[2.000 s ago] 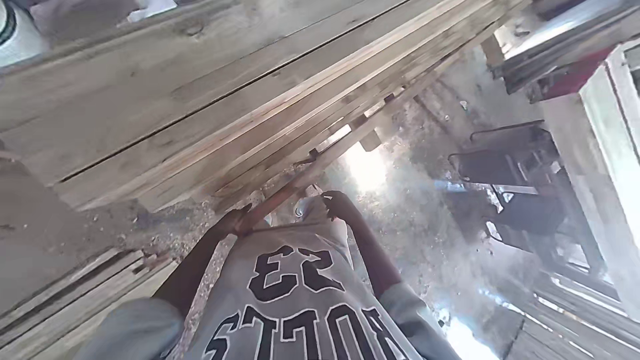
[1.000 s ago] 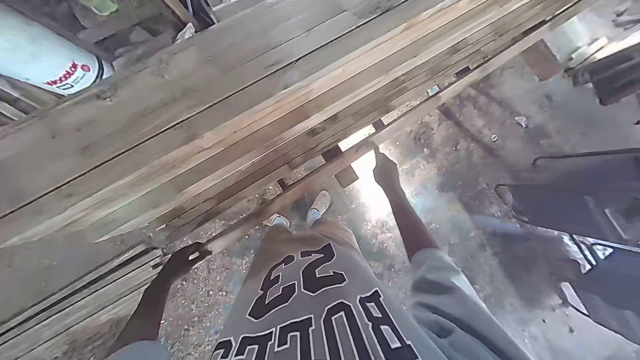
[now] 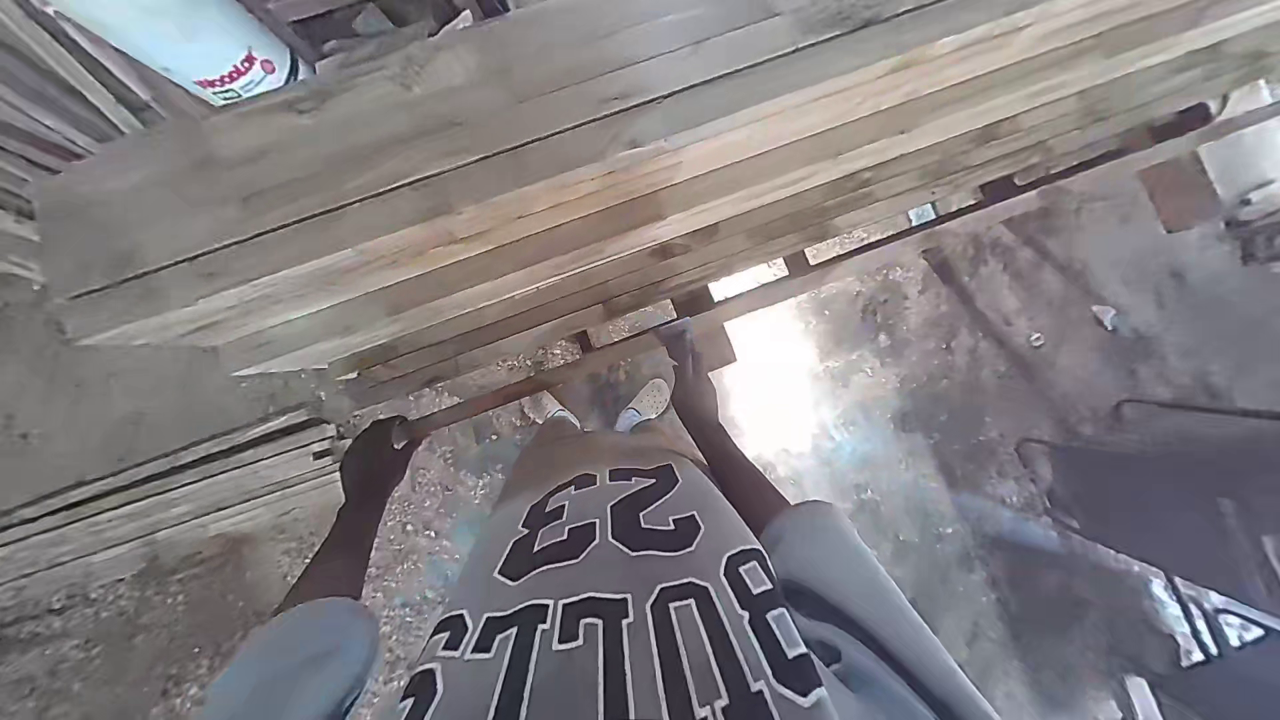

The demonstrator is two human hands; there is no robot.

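Note:
A long narrow wooden board (image 3: 540, 383) runs slantwise across the view, below a large stack of wooden planks (image 3: 480, 190). Around its near end at the left is my left hand (image 3: 375, 462), with the fingers curled on it. My right hand (image 3: 692, 375) grips the same board farther along, above my right shoe. The board's far part reaches toward the upper right, beside the stack's lower edge. Short wooden blocks (image 3: 712, 345) show beneath and beside the board near my right hand.
A white bucket (image 3: 190, 45) bearing writing stands beyond the stack at the upper left. More planks (image 3: 180, 480) lie at the left. My shoes (image 3: 650, 400) stand on ground strewn with shavings. Dark chairs (image 3: 1160, 500) are at the right.
My hands were closer together two seconds ago; they are now wide apart along the board. The view has shifted, and the bucket shows more fully than at first.

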